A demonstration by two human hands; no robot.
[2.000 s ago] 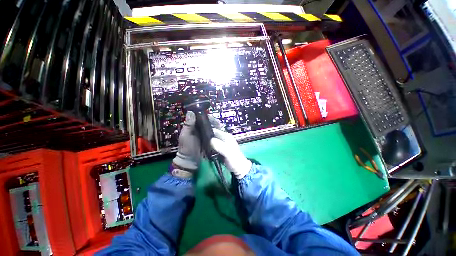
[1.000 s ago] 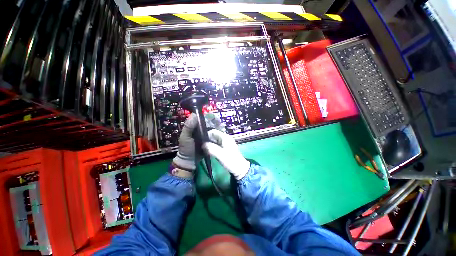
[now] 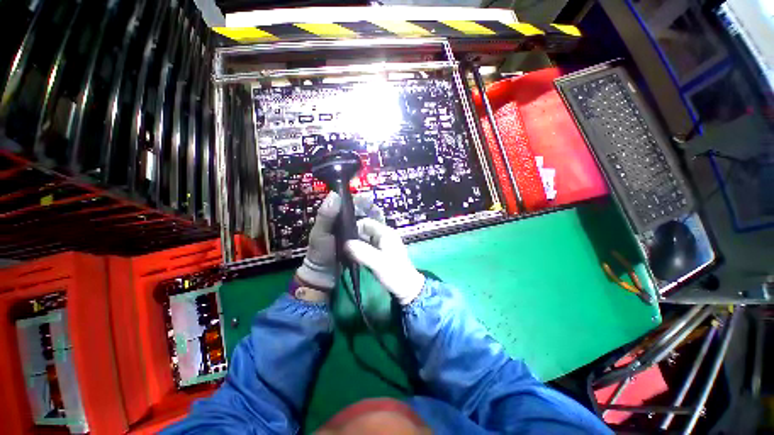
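A black barcode scanner point(image 3: 338, 168) is held upright over the near left part of the circuit board point(image 3: 407, 161). A red glow shows on the board beside the scanner's head. My left hand point(image 3: 322, 240), in a white glove, grips the scanner's handle from the left. My right hand point(image 3: 384, 255), also gloved, holds the handle from the right; some of its fingers are hidden. The board lies in a metal-edged frame point(image 3: 484, 161) behind the green mat point(image 3: 509, 280). Bright glare covers the board's upper middle. The scanner's cable hangs down towards me.
Black slotted racks point(image 3: 110, 110) stand at the left, with red totes point(image 3: 89, 340) holding boards below. A red tray point(image 3: 552, 140), keyboard point(image 3: 626, 144) and mouse point(image 3: 673, 246) are at the right. Orange-handled cutters point(image 3: 625, 278) lie at the mat's right edge. Metal bars point(image 3: 700, 365) stand at lower right.
The scanner's head has turned and shifted slightly over the board, and the red glow now shows to its right. Both hands have stayed on the handle, moving only a little.
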